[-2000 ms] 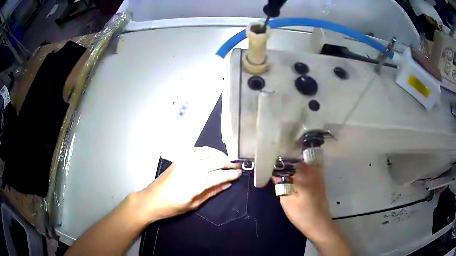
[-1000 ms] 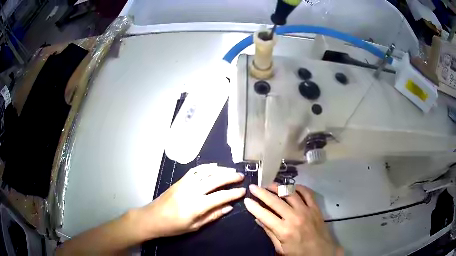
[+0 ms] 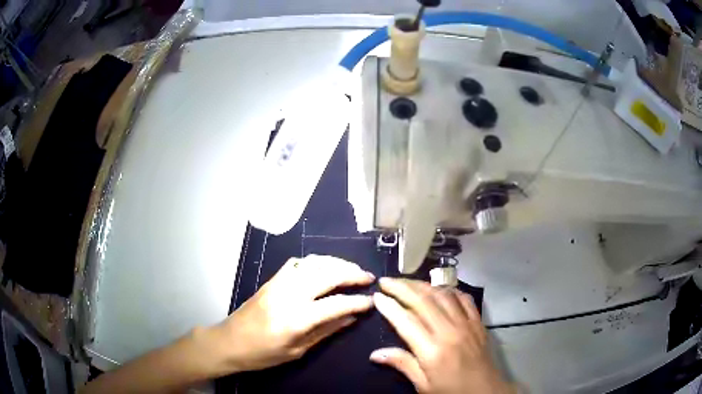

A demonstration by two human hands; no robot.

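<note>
A dark garment panel [image 3: 265,269] lies flat on the machine table and runs under the cream-white sewing machine head [image 3: 439,169]. Pale stitch lines show along its left edge and beyond my left hand. My left hand [image 3: 312,304] lies palm down on the panel. My right hand [image 3: 435,331] lies palm down opposite it, fingers partly spread. Their fingertips meet on the cloth just nearer to me than the presser foot area [image 3: 387,240]. Neither hand visibly grips the cloth. The needle is not clearly visible.
The white sewing lamp [image 3: 300,165] glares left of the head. A tension dial [image 3: 489,212] projects towards my right hand. A blue hose [image 3: 477,21] arches behind the head. Black cut pieces [image 3: 58,169] lie on plastic-wrapped cardboard at the left.
The panel has moved away from me under the head, showing more cloth beyond it. My right hand has come from beside the machine head to meet my left fingertips. The view has shifted slightly.
</note>
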